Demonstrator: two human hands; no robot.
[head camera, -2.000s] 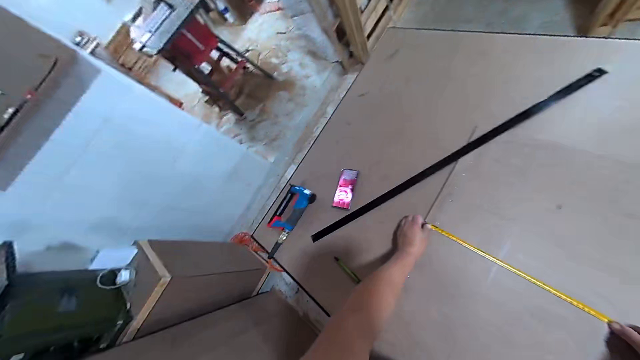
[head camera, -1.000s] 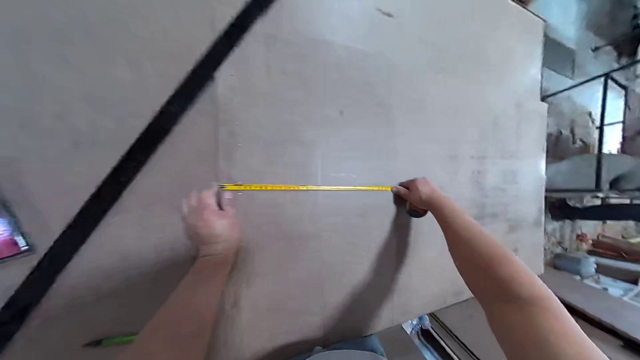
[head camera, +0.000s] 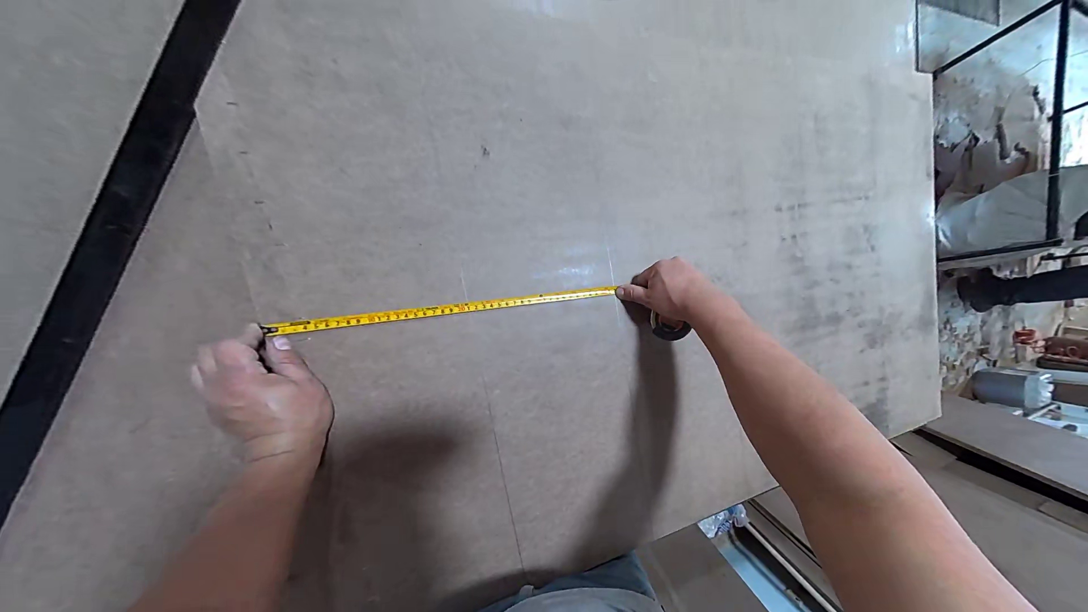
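Note:
A yellow tape measure blade (head camera: 459, 309) stretches across a large brown board (head camera: 408, 204). At its hooked end, my left hand (head camera: 263, 391) pinches the tape between thumb and fingers. My right hand (head camera: 671, 293) presses the other end with the thumb and holds the dark tape case (head camera: 670, 327), which is mostly hidden beneath the palm. Thin pencil lines (head camera: 501, 463) run over the board near the blade. A long black straight bar (head camera: 119, 200) lies slantwise on the board, left of my left hand.
Beyond the board's right edge stand a black metal frame (head camera: 1054, 127) and a grey cylindrical container (head camera: 1011, 388). More boards (head camera: 1011, 450) lie at the lower right. My clothed body (head camera: 586, 586) is against the near edge.
The view has swung far to the right since two seconds ago. The phone, blue tool and green marker seen earlier are out of view. The tape stays stretched between my hands.

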